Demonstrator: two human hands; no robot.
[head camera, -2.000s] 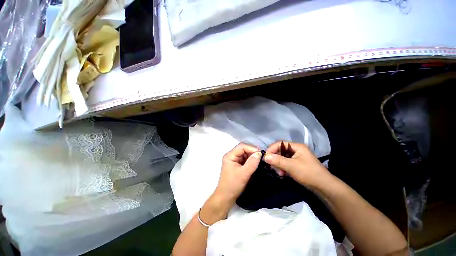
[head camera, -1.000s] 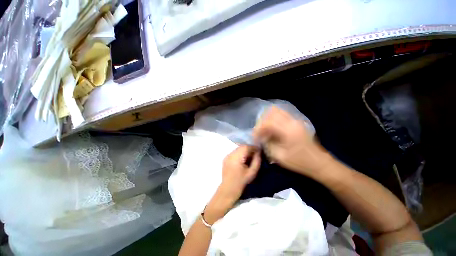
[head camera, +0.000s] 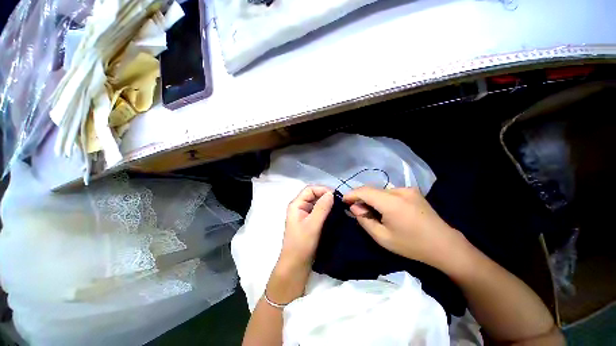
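Observation:
A black garment part lies bunched in my lap on white cloth, with sheer white fabric behind it. My left hand pinches the black cloth's upper edge between thumb and fingers. My right hand is closed at the same edge, fingertips close to my left ones. A small dark piece shows between the fingertips. A dark thread loops above my right hand over the sheer fabric. No needle can be made out.
A white-topped table curves across the top, holding a phone, fabric scraps and a white pad. Lace-trimmed white garments hang at left. An open cardboard box with clear plastic stands at right.
My right hand was raised and blurred over the sheer fabric one second ago; it is now back beside my left fingertips. A dark thread loop now shows above it.

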